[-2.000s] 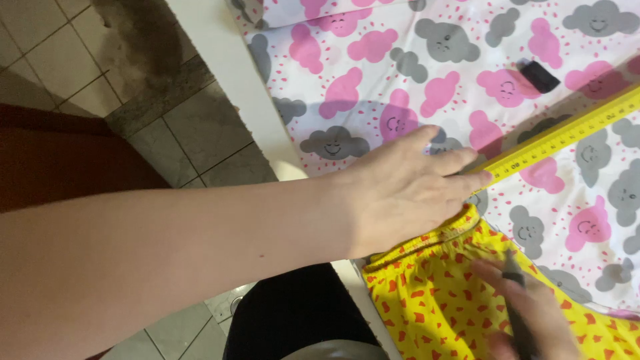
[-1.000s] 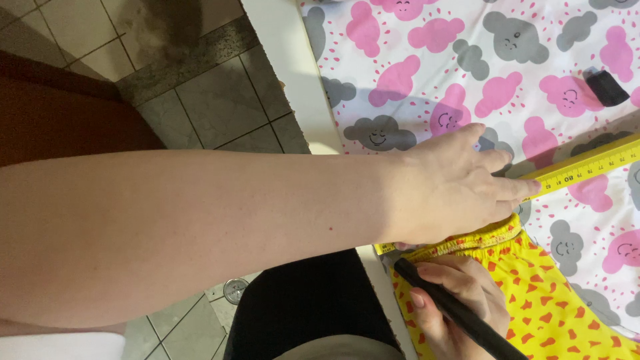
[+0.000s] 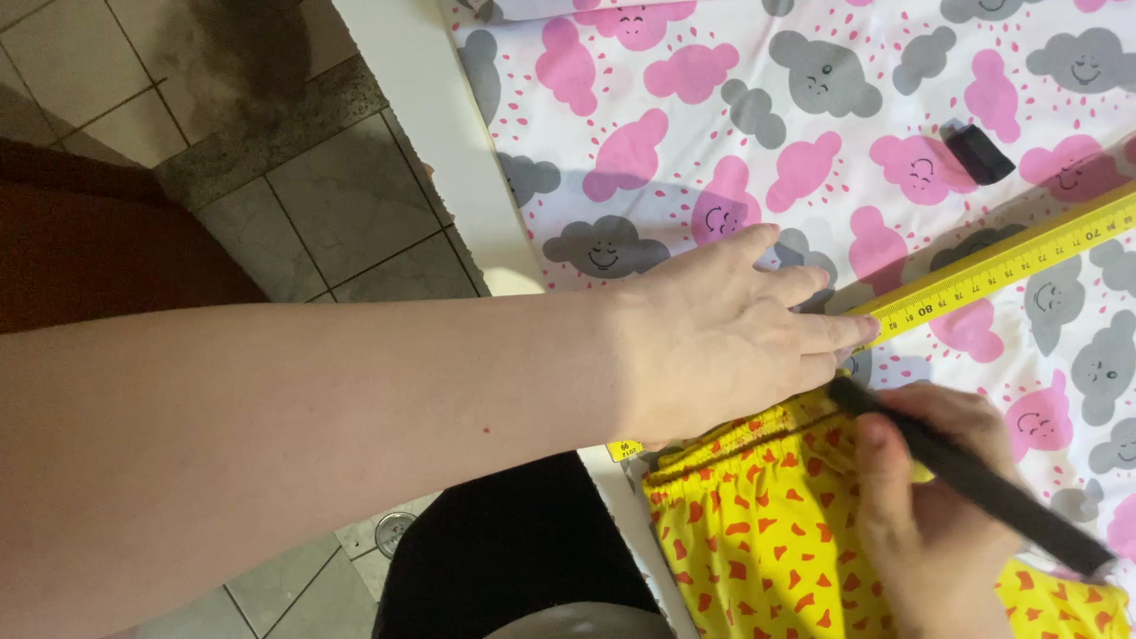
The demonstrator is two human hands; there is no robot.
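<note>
My left hand (image 3: 737, 342) lies flat, fingers spread, pressing a yellow folding ruler (image 3: 1003, 271) onto white fabric with pink and grey smiling clouds (image 3: 821, 75). The ruler runs to the upper right, and a short end of it shows below my wrist at the table edge. Yellow elastic-waisted cloth with orange spots (image 3: 745, 532) lies beneath, its gathered band beside my left palm. My right hand (image 3: 950, 497) grips a black marker (image 3: 985, 484), its tip end at the band near my left fingers. A black cap (image 3: 978, 153) rests on the cloud fabric.
The white table edge (image 3: 444, 133) runs down the left of the fabric. Beyond it lie floor tiles (image 3: 355, 204), a round drain (image 3: 393, 532) and a dark brown object (image 3: 89, 240). Black clothing (image 3: 524, 550) is close against the table's near edge.
My right hand with the marker has moved from the waistband's left end, near the table edge, to its right end beside my left fingers. My left hand stays on the ruler.
</note>
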